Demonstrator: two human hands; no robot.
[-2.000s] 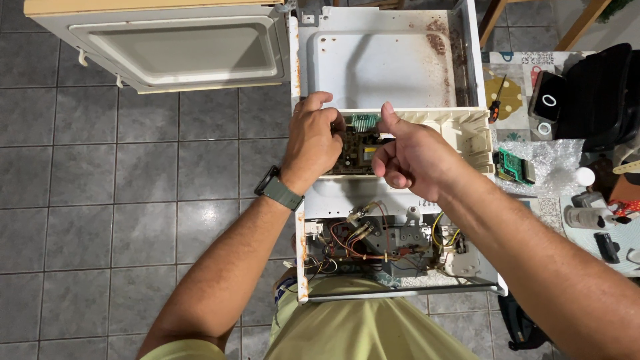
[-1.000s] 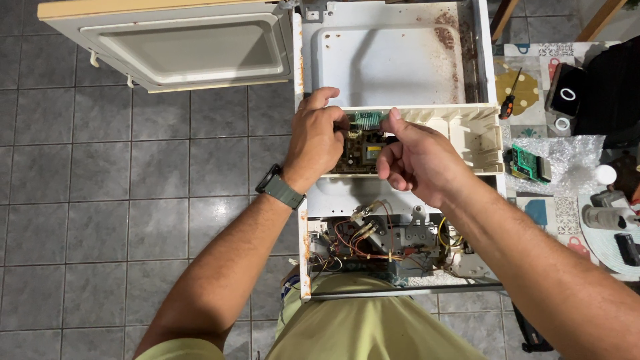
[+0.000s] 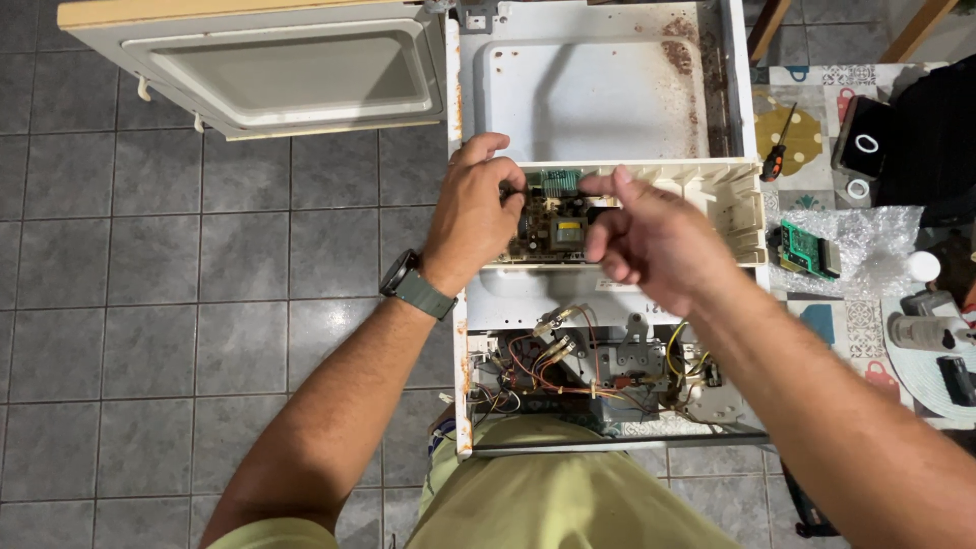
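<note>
A brown circuit board [image 3: 537, 225] with a boxy transformer [image 3: 568, 234] lies in the left part of a long cream plastic housing [image 3: 717, 183], set across an opened white appliance. At the board's left end is my left hand [image 3: 476, 213], thumb and forefinger bent onto it; whether they pinch anything is hidden. Over the board's right side my right hand [image 3: 659, 236] is slightly blurred, forefinger stretched toward a green finned part [image 3: 560, 183], other fingers curled; I see nothing held in it. Loose wires and connectors [image 3: 560, 347] lie in the bay nearer me.
The appliance door [image 3: 290, 69] stands swung out at the left. On the patterned table at the right are a screwdriver [image 3: 778, 149], a green circuit board [image 3: 808, 250] on bubble wrap [image 3: 877, 236], a phone [image 3: 863, 137] and bottles [image 3: 919, 332]. The housing's rusty-edged frame surrounds the bay.
My right hand's forefinger has stretched out toward the green finned part. My left hand has stayed at the board's left end.
</note>
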